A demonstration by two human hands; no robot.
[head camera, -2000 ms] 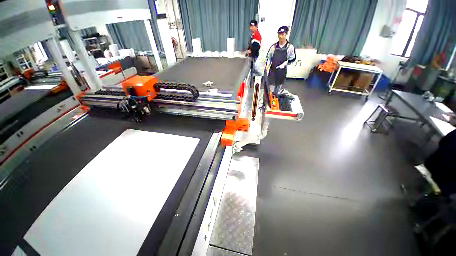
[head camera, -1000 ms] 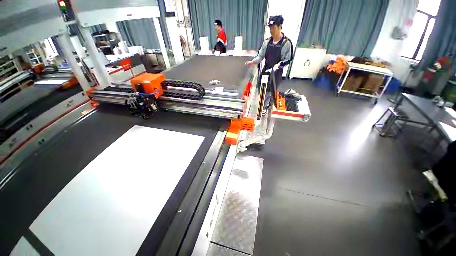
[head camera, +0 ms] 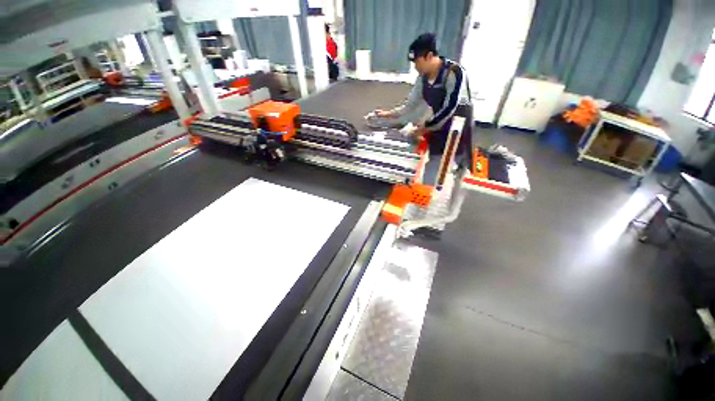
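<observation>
Neither of my hands is in the picture. A large white sheet [head camera: 223, 274] lies flat on the black cutting bed [head camera: 313, 313] in front of me. Part of a second white sheet [head camera: 67, 368] lies at the lower left, with a dark strip of bed between the two. The gantry beam [head camera: 357, 163] crosses the bed beyond the sheets. It carries an orange box [head camera: 274, 119] with a dark cutting head [head camera: 265, 149] on its near side. The sheets and the head are apart.
An orange end cover [head camera: 406, 202] sits at the bed's right edge, above a metal tread plate [head camera: 400, 298]. A person [head camera: 440, 94] leans over the far bed section beside the console shelf [head camera: 495, 184]. A white trolley [head camera: 623, 141] stands at the back right.
The view has turned left, so the scene sits further right and more of the second sheet shows. The near person has moved to the bed and leans over it, arms out. The person in red is now partly hidden.
</observation>
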